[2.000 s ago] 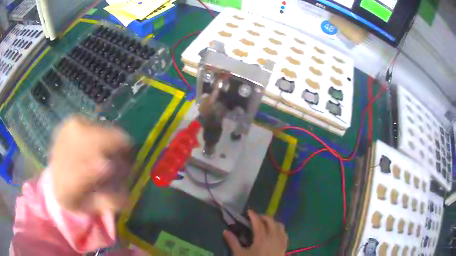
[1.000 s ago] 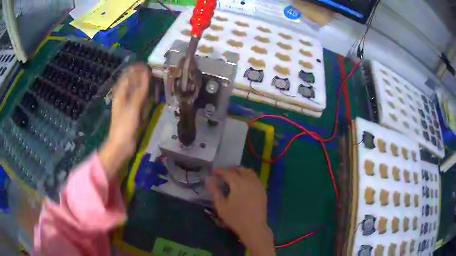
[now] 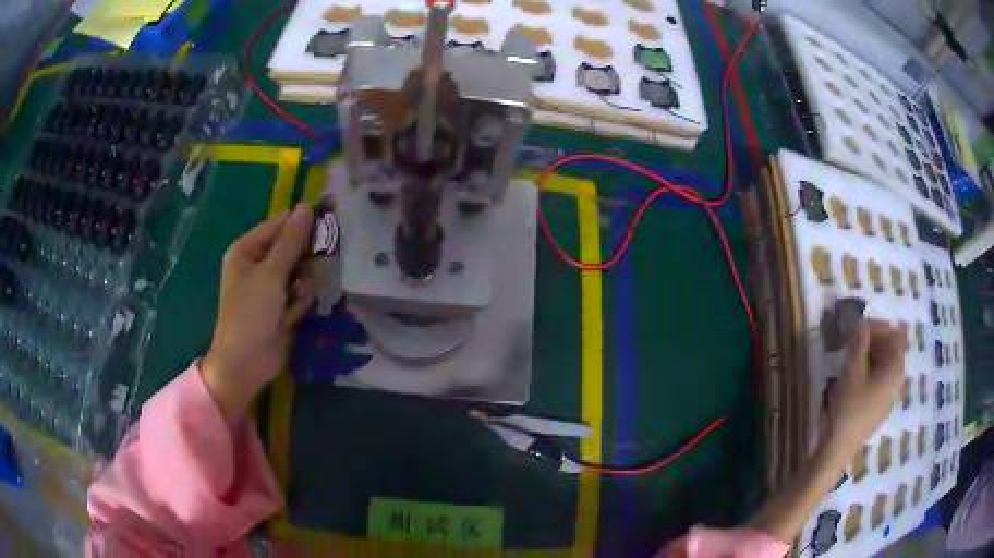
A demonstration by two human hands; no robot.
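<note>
My left hand (image 3: 257, 300) pinches a small silvery wired unit (image 3: 325, 233) at the left side of the metal press block (image 3: 420, 262). My right hand (image 3: 867, 381) is over the right foam board with a dark unit (image 3: 841, 324) at its fingertips; whether that unit sits in a cutout is unclear. The toggle clamp handle (image 3: 439, 4) stands upright, its red grip mostly cut off by the top edge. The block is above the round seat on the base plate (image 3: 496, 360). The test clips (image 3: 534, 436) lie on the mat in front of the fixture.
A blister tray (image 3: 120, 327) with black parts is at left. A foam board (image 3: 610, 82) stands behind the fixture; more boards (image 3: 812, 262) are at right. Red lead cable (image 3: 610, 262) loops over the mat. A green label (image 3: 436, 525) is at the front, a blue fixture piece (image 3: 330, 347) at the base.
My right hand has left the clips and moved right to the foam board. My left hand now holds a unit beside the block. The handle went from lowered to upright. The view has shifted.
</note>
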